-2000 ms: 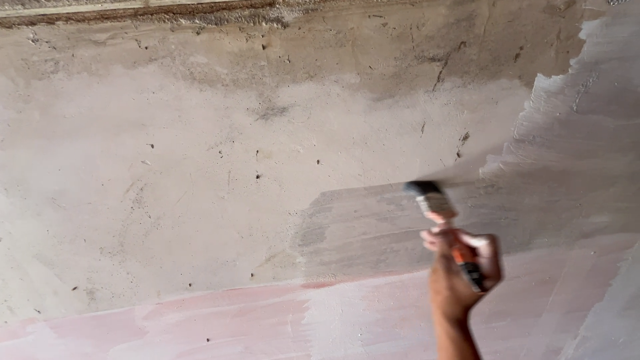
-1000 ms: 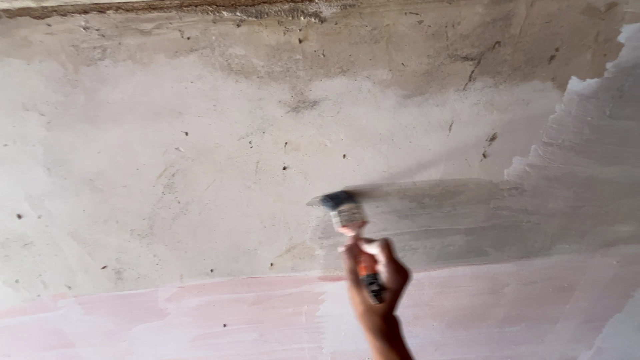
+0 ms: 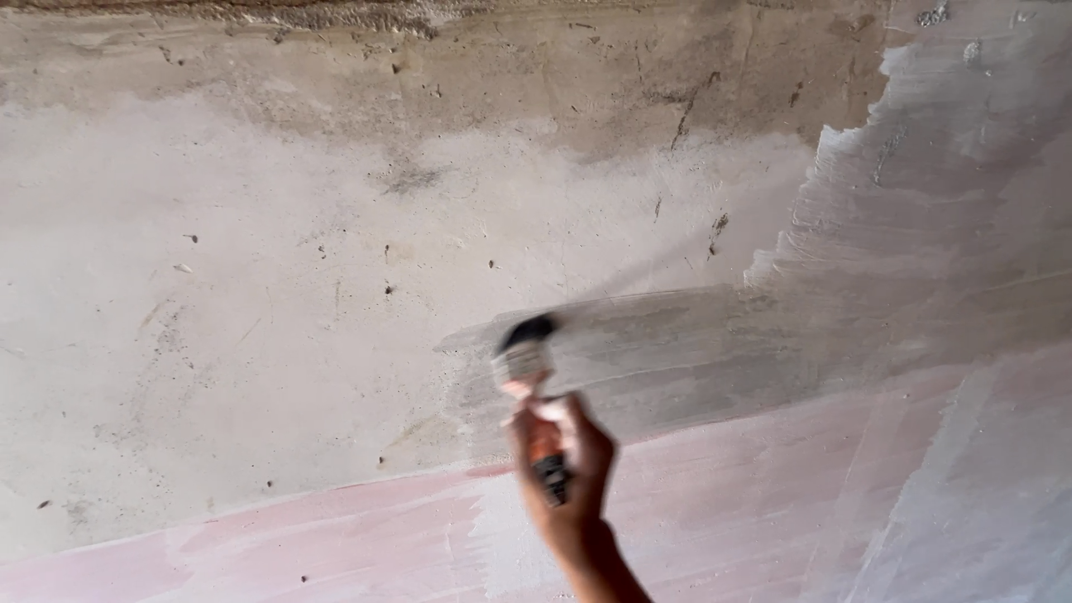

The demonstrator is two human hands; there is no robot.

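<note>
My right hand [image 3: 561, 452] holds a paintbrush [image 3: 548, 444] by its orange and black handle, with the bristles pointing up. Dark, wet-looking bristles meet the plastered wall [image 3: 251, 318] near the left end of a damp grey coated patch [image 3: 695, 360]. Both the brush and the fingers are blurred. A pale ferrule or wrapping shows between bristles and handle. The bare plaster left of the brush is beige-grey with small pits and dark specks. My left hand is out of view.
A pinkish painted band [image 3: 335, 536] runs along the bottom. Greyish coating [image 3: 963, 209] with a ragged left edge covers the right side. Brown rough plaster [image 3: 544, 75] lies along the top, below a crumbly ledge [image 3: 368, 17]. A faint shadow slants up right from the brush.
Between the oldest frame and the middle one, my right hand swept the brush left across the grey patch. It is now still near the patch's left end, slightly farther right against the wall marks.
</note>
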